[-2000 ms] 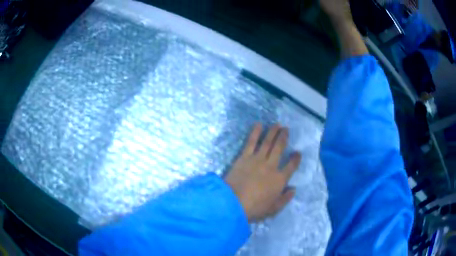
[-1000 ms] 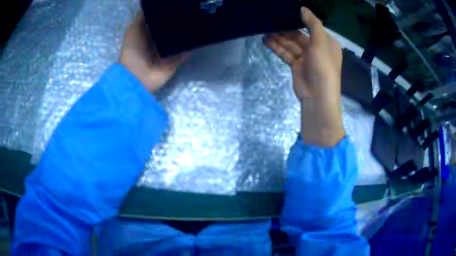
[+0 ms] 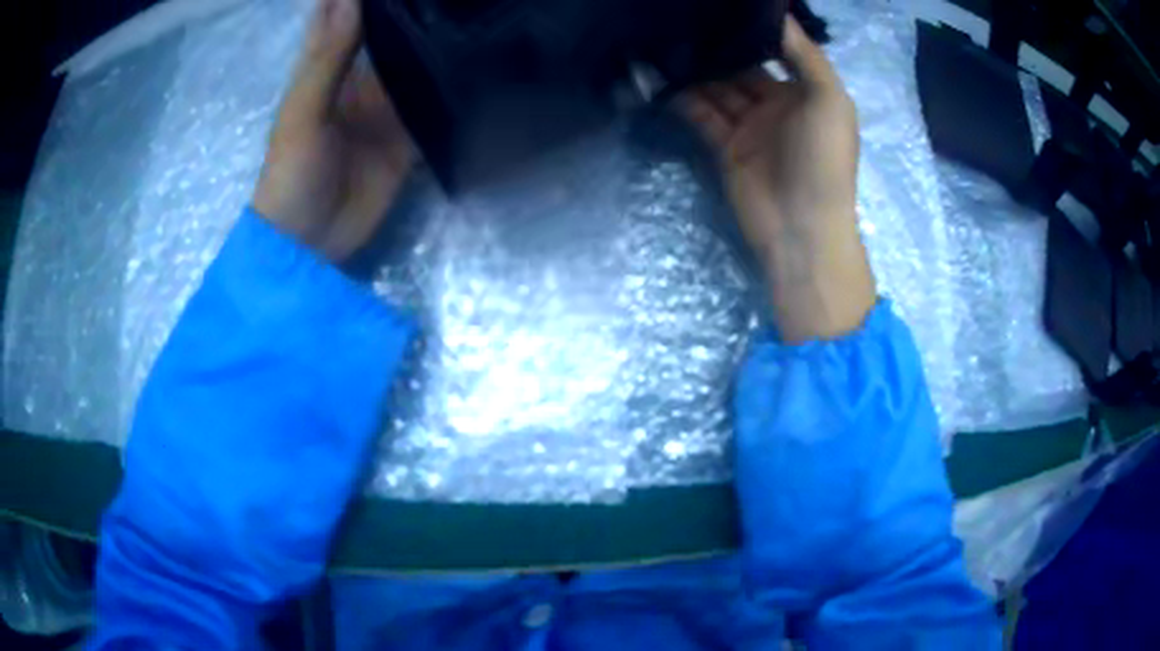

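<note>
A black device housing [image 3: 534, 76] is held up at the top middle, partly cut off by the frame's upper edge and blurred. A small silvery spot shows on its lower side. My left hand [image 3: 341, 153] grips its left side. My right hand [image 3: 791, 165] holds its right end, thumb up at the corner and fingers under it. Bubble wrap sheets [image 3: 534, 382] lie flat and overlapping on the bench below the housing.
Flat black brackets [image 3: 973, 108] lie at the right end of the bench. The green bench edge [image 3: 534, 532] runs in front of my body. A clear plastic bag [image 3: 1037, 521] hangs off the right edge beside a blue bin [image 3: 1100, 566].
Two seconds ago my left hand lay on the bubble wrap and my right reached away. Both hands then held the housing. Since one second ago it has tilted, and the view has shifted.
</note>
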